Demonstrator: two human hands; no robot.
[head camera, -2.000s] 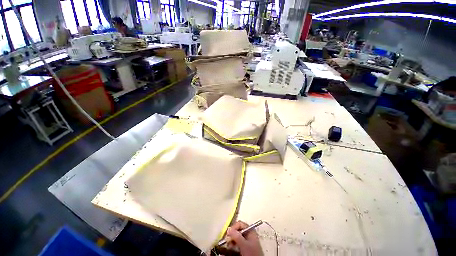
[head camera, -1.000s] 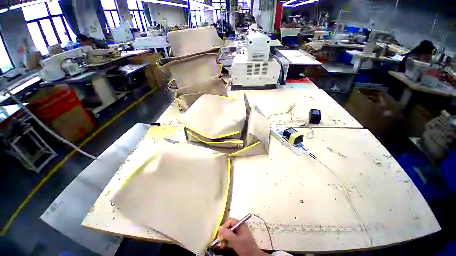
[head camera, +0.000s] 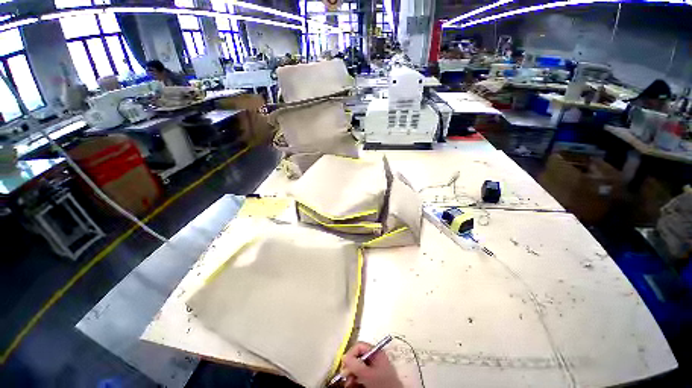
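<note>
A beige bag body (head camera: 277, 295) with yellow edge binding lies flat on the near left part of the table. My right hand (head camera: 369, 369) is at the bottom edge of the picture, at the bag's near right corner. It holds a slim silvery pen-like tool (head camera: 377, 348), slanted, its lower end towards the yellow-edged corner. A thin dark cord curves from its upper end. Whether the tip touches the bag is too small to tell. My left hand is not in view.
Folded beige bags (head camera: 341, 189) lie mid-table, with a bag stack (head camera: 315, 106) behind. Right of them are a power strip (head camera: 455, 231) with a yellow-labelled adapter and a black cube adapter (head camera: 492, 191). A white machine (head camera: 404, 110) stands behind. Two people are seated farther back.
The camera view has shifted and tilted slightly. My right hand stays at the same bag corner with the tool. The bag lies much as before.
</note>
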